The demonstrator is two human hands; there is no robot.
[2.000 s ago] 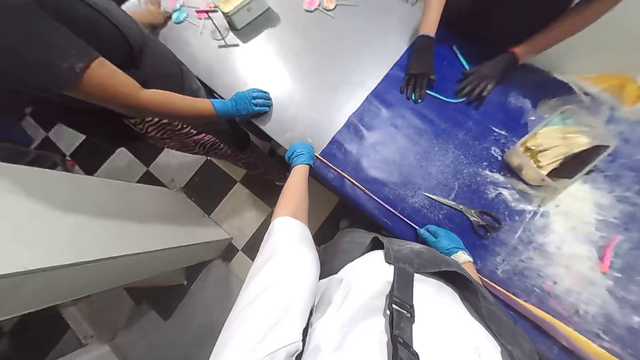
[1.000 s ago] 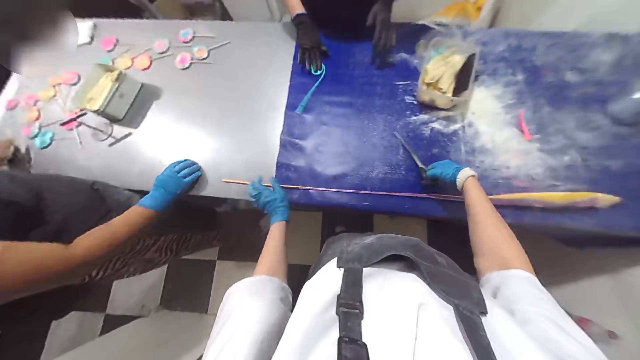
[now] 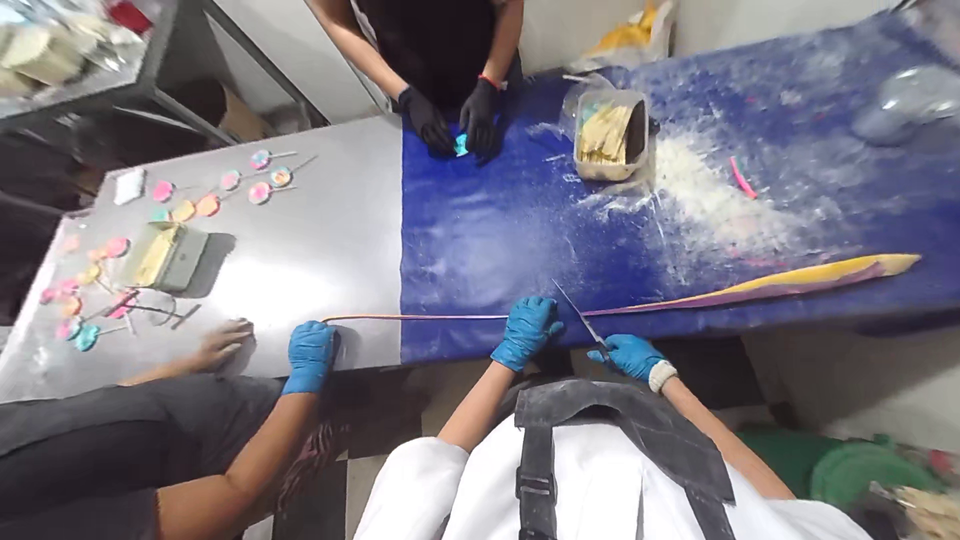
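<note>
My left hand (image 3: 528, 331), in a blue glove, rests on the thin candy rope (image 3: 450, 317) at the near edge of the blue mat (image 3: 480, 247). The rope runs left onto the metal table. Just right of it, my right hand (image 3: 634, 357) holds scissors (image 3: 579, 309) by the handles, with the blades pointing up and left across the strand. Beyond the blades the strand widens into a thick yellow and purple candy roll (image 3: 832, 274). A co-worker's blue-gloved hand (image 3: 310, 352) touches the rope's left end.
Lollipops (image 3: 208, 205) and a plastic tub (image 3: 169, 256) lie on the metal table (image 3: 330, 225). Another co-worker's black-gloved hands (image 3: 450, 131) hold a turquoise candy piece (image 3: 460, 145). A container of sticks (image 3: 609, 142) and a pink candy strip (image 3: 742, 178) are on the powdered mat.
My left hand has moved right along the rope. The scissors, lying on the mat two seconds ago, are now in my right hand at the strand. The view has turned and shifted.
</note>
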